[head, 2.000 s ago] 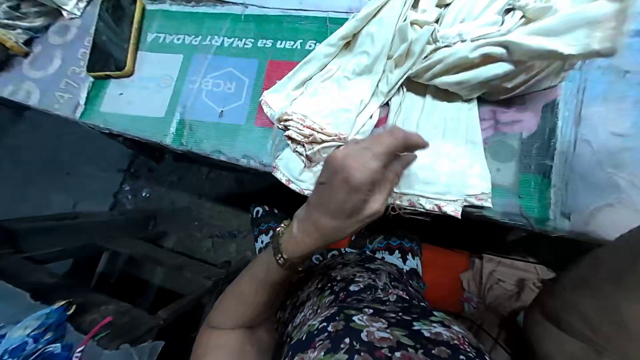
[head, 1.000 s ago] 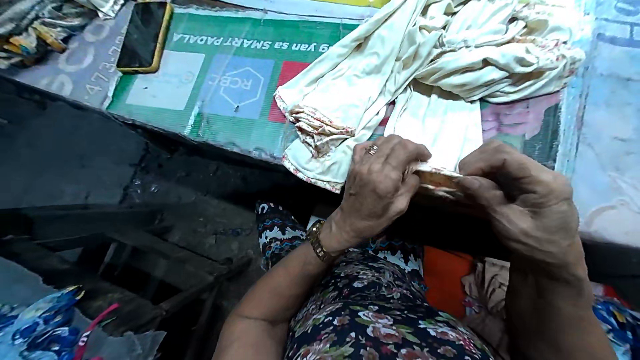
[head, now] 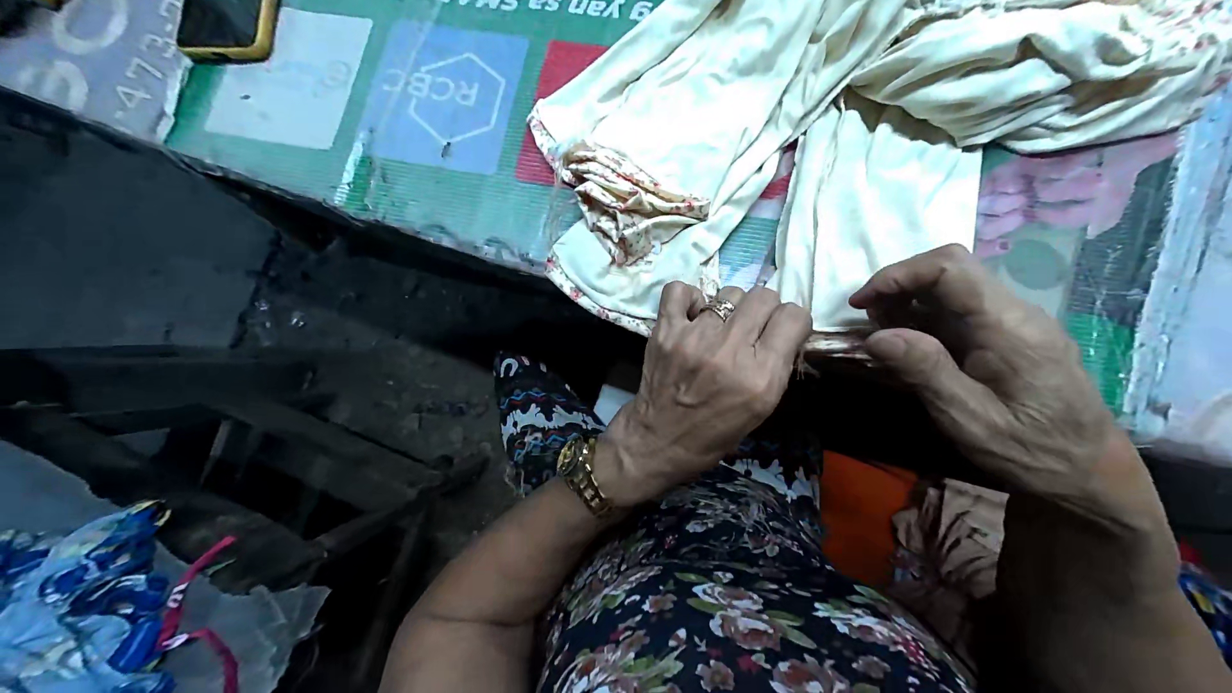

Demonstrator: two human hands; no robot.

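A cream fabric garment with narrow floral edging lies over the front of the table. My left hand, with a ring and a gold-coloured watch, grips the garment's lower hem, fingers curled over it. To its right, my right hand is at the same hem, thumb against or very near the edge and index finger raised apart from it. A bunched piece of floral trim rests on the garment's left part.
The table has a printed green tarpaulin cover, its front edge above a dark gap. A phone in a yellow case lies at the upper left. Blue patterned cloth is at the lower left, a wooden frame below the table.
Two seconds ago only my left hand was over the garment; my right hand has since come to the hem. Over the last second its fingers have spread from their pinch. The view has shifted closer.
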